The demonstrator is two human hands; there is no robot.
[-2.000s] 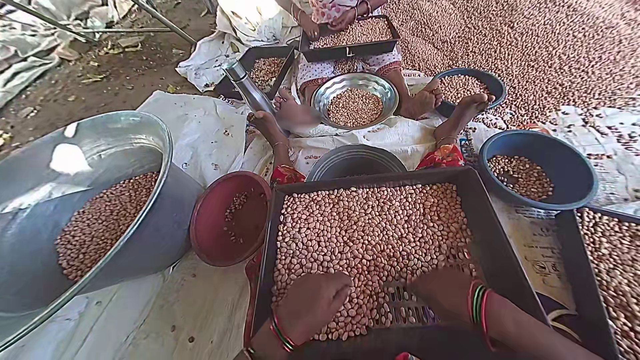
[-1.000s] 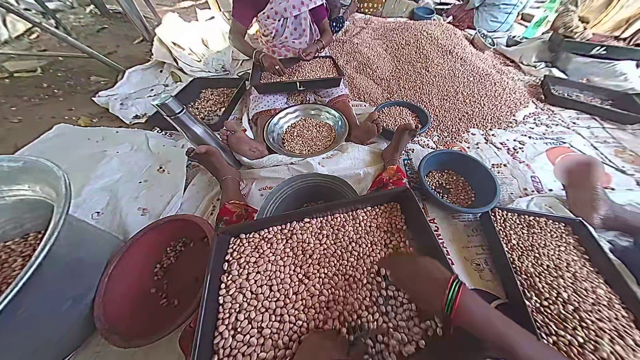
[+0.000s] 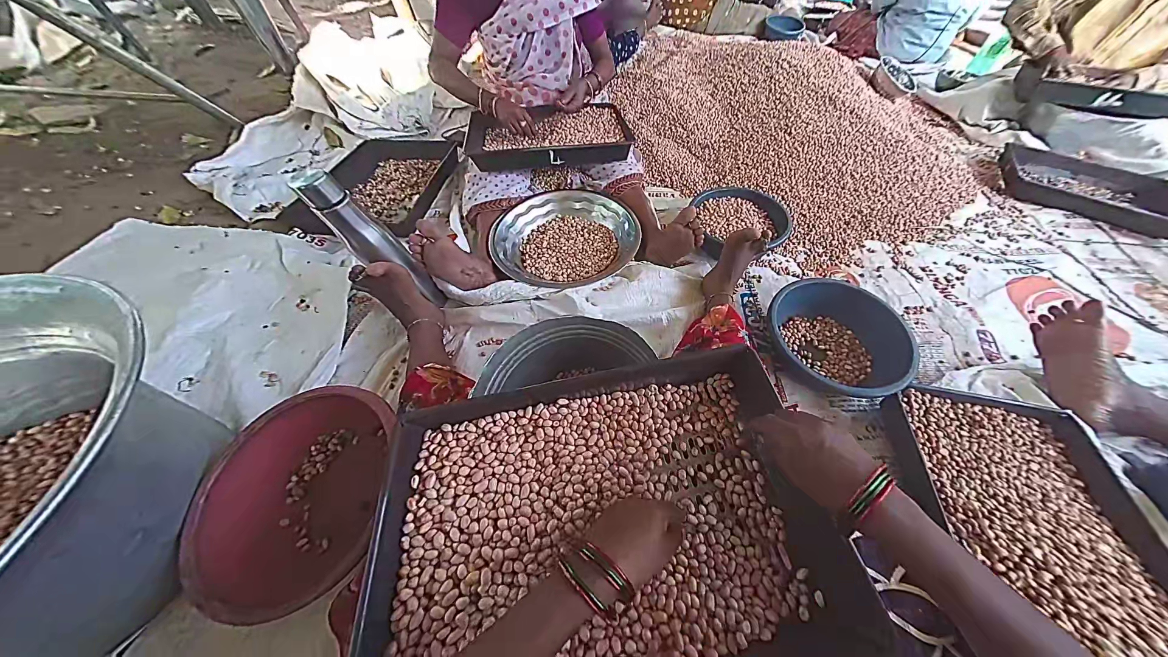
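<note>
A black plastic tray [image 3: 584, 388] of reddish-brown nuts or seeds [image 3: 511, 484] rests across my lap. My left hand [image 3: 639, 538] is on the nuts near the tray's middle, knuckles up; its fingertips are hidden, so any nuts in it cannot be seen. At the tray's right wall is my right hand [image 3: 808, 452], fingers bent, its contents also hidden. Slots of the tray floor show between the two hands. Left of the tray stands a red basin [image 3: 246, 529] with some nuts, and beyond the far wall a grey basin [image 3: 557, 351].
A large metal pot [image 3: 173, 456] is at far left, a blue basin [image 3: 894, 342] and second full tray [image 3: 1022, 511] at right. Ahead, a person [image 3: 538, 64] works over a tray behind a steel bowl [image 3: 511, 242]. A steel flask [image 3: 365, 233] leans nearby; a nut heap [image 3: 785, 137] lies behind.
My right hand has moved from over the nuts to the tray's right wall. My left hand, low at the tray's near edge a second ago, is now farther in on the nuts.
</note>
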